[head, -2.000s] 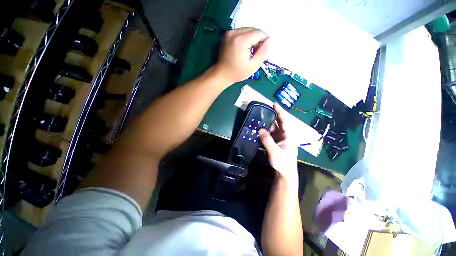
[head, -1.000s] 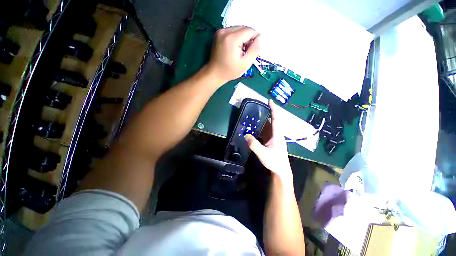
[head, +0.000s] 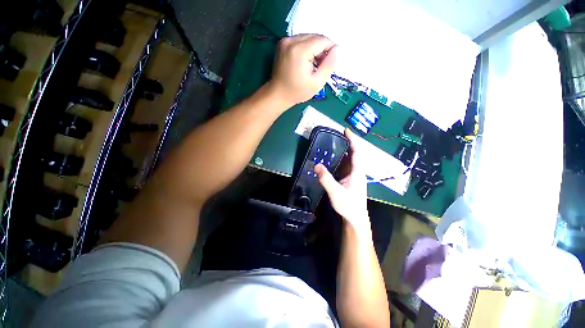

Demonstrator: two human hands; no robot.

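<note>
A black door lock [head: 306,186] with a lit touch keypad [head: 324,155] stands slanted over the lap at the bench's front edge. Its lever handle [head: 277,208] sticks out to the left. My right hand [head: 340,186] holds the lock's right side, with the thumb on the keypad. My left hand [head: 305,67] is curled over the back of the green mat, away from the lock. Something small and dark shows between its fingers; I cannot tell what it is.
Green mat [head: 276,144] bears a battery pack [head: 363,117], circuit boards [head: 377,97], a white strip [head: 385,168] and a heap of small black parts [head: 426,173]. White paper [head: 391,51] lies behind. Wire racks of black locks stand left. Lilac paper [head: 424,261] and plastic bags [head: 542,272] are at right.
Since two seconds ago, the lock and both hands have shifted slightly left in view. The right thumb has moved over the keypad and now sits a little higher than one second ago.
</note>
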